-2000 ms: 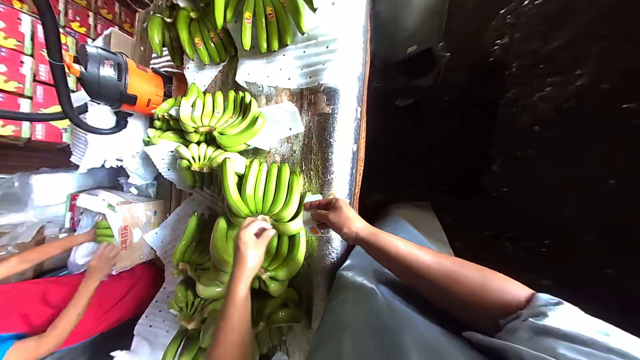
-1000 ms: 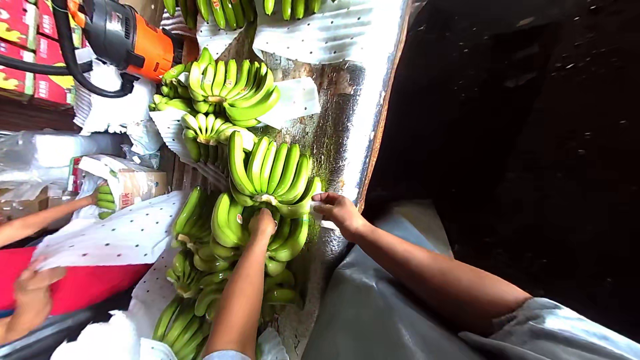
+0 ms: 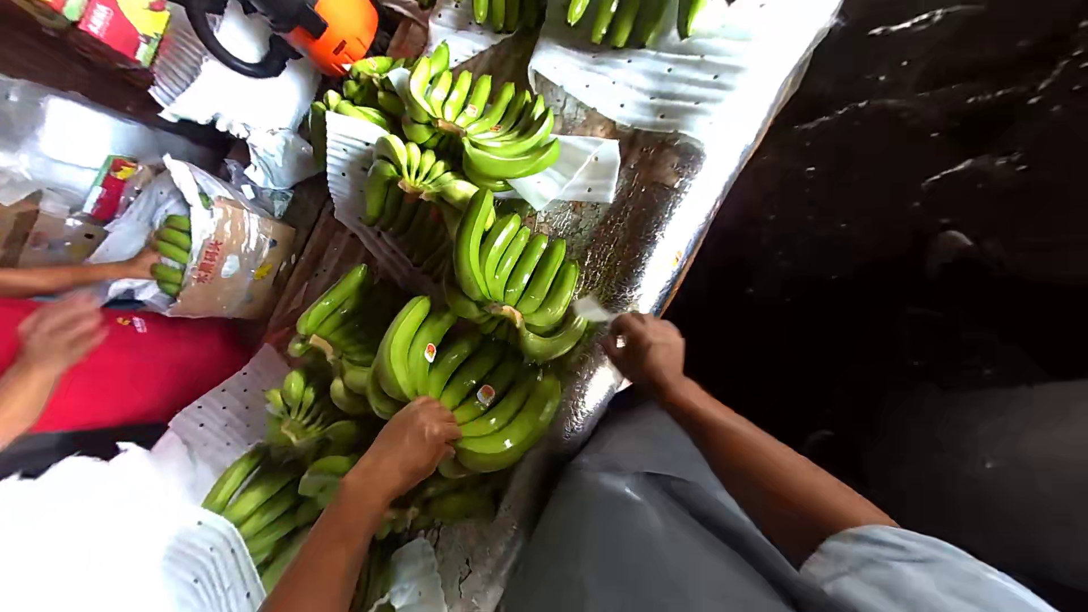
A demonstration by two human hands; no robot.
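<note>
My left hand (image 3: 415, 442) grips the crown of a hand of green bananas (image 3: 463, 382) that bears small stickers on its fruit. Just behind it lies another green banana bunch (image 3: 518, 272), its cut crown towards me. At the wet table edge, my right hand (image 3: 648, 350) has its fingers pinched on a small pale slip (image 3: 592, 308), blurred, close to the right side of that bunch. More green bananas (image 3: 263, 501) lie to the left of my left forearm, partly over one another.
Perforated white liner sheets (image 3: 642, 72) lie under further bananas. At left, a co-worker's hand (image 3: 140, 263) touches bananas in a lined cardboard box (image 3: 234, 263). An orange and black blower (image 3: 338, 36) stands at the back left. The metal-covered table edge (image 3: 697, 221) runs along my right.
My left hand has moved from the bunch behind to the nearer one, whose stickers now show. The white sheet before the co-worker has moved down towards the lower left.
</note>
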